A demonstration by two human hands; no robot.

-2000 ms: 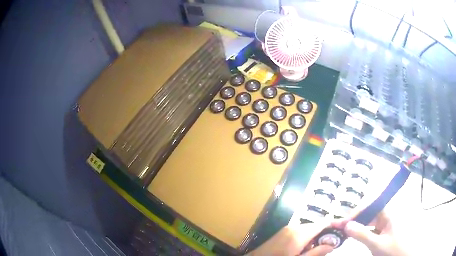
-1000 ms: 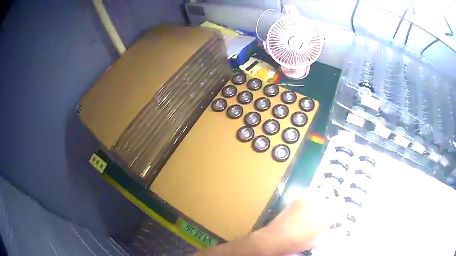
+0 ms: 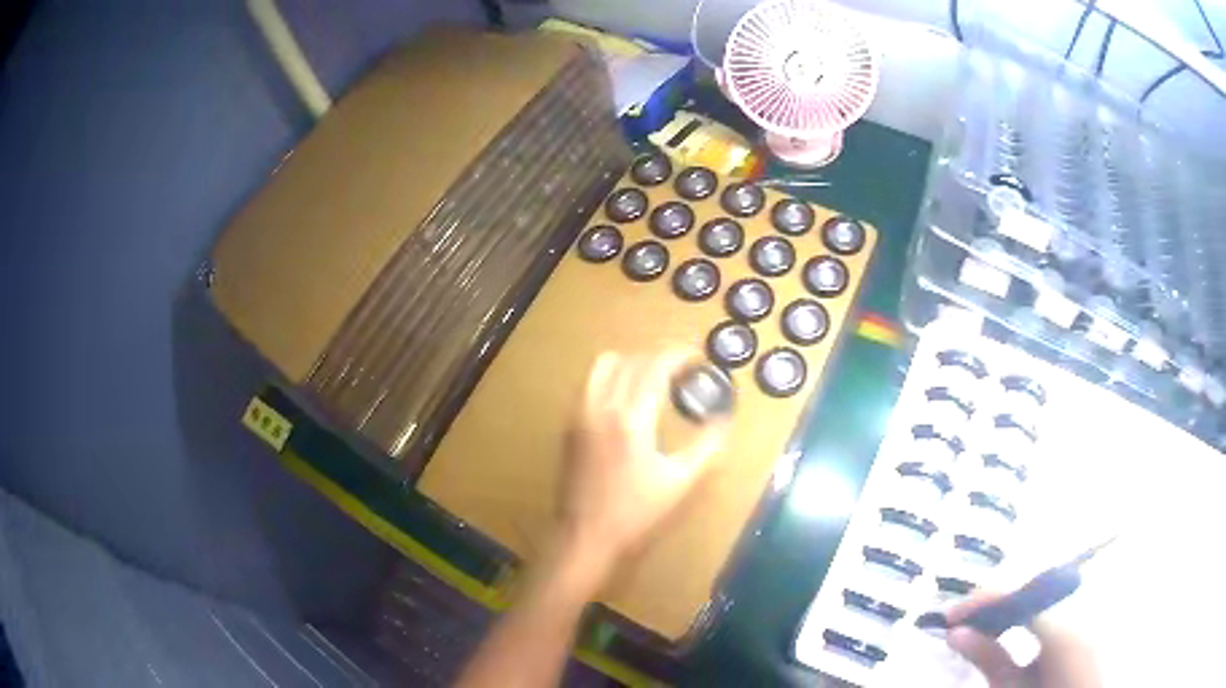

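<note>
Round black-rimmed components [image 3: 805, 320] with silvery centres stand in slanting rows on a tan cardboard sheet [image 3: 518, 390]. My left hand [image 3: 625, 450] is over the sheet, blurred, its fingers and thumb around one component [image 3: 702, 393] just below the rows. My right hand [image 3: 1015, 655], cut off by the bottom edge, holds a dark pen-like tool [image 3: 1029, 601] with its thin tip pointing up and right. A glaring white tray [image 3: 840, 591] lies beside it with two columns of dark-rimmed parts in its pockets.
A tall stack of cardboard layers [image 3: 457, 255] stands left of the sheet. A pink fan [image 3: 803, 67] and a yellow packet [image 3: 706, 145] are behind it. Clear plastic trays [image 3: 1076, 202] with white labels stand at the right. A green mat [image 3: 861, 403] lies below.
My left hand has moved from the white tray left onto the cardboard. One component has left its place in the lowest row and is now at my left fingers. The view has shifted slightly.
</note>
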